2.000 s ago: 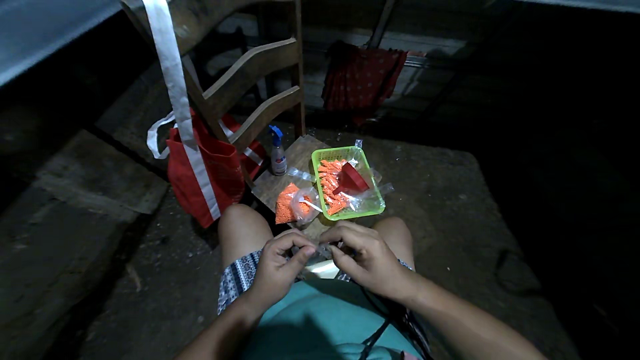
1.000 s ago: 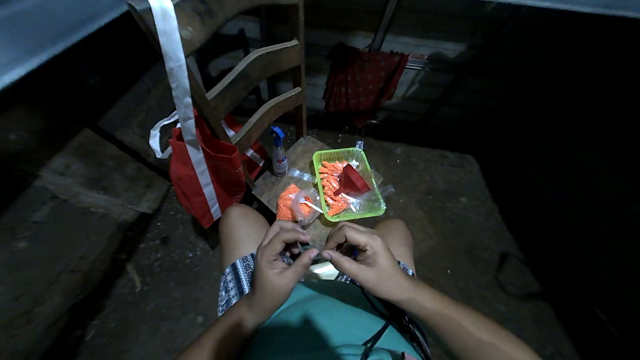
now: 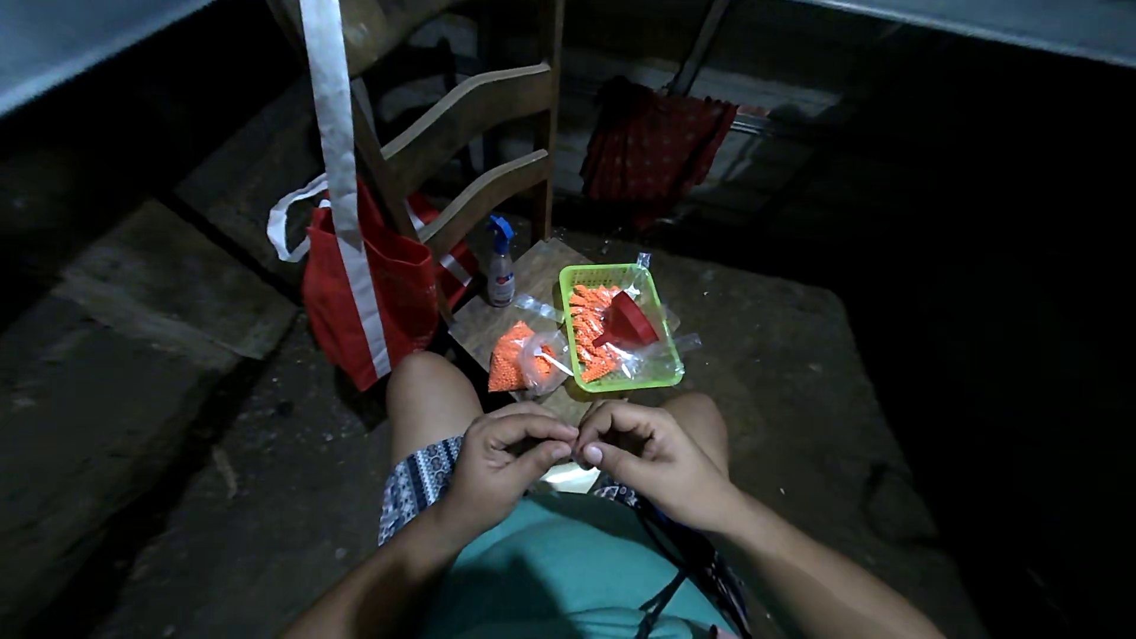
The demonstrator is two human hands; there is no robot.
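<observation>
My left hand [image 3: 513, 461] and my right hand [image 3: 641, 453] meet fingertip to fingertip above my lap. Thumb and index finger are pinched on each side; whatever may be between them is too small to tell. Just beyond them, on the wooden chair seat [image 3: 475, 327], lies a clear plastic bag of orange beads [image 3: 510, 359] with a white stick-like piece at its opening. Right of that bag stands a green plastic basket [image 3: 621, 387], which holds several small packets of orange beads [image 3: 590, 328], a red funnel [image 3: 628, 321] and clear plastic bags [image 3: 652, 359].
A spray bottle [image 3: 501, 271] with a blue head stands at the back left of the seat. A red bag [image 3: 333, 302] with white straps hangs by the chair's slatted backrest [image 3: 479, 106]. A red patterned cloth [image 3: 657, 146] hangs farther back, over the dark floor [image 3: 763, 355].
My hands have stayed over my lap, and their fingertips have come closer together. The basket, the bag of beads and the bottle have not moved.
</observation>
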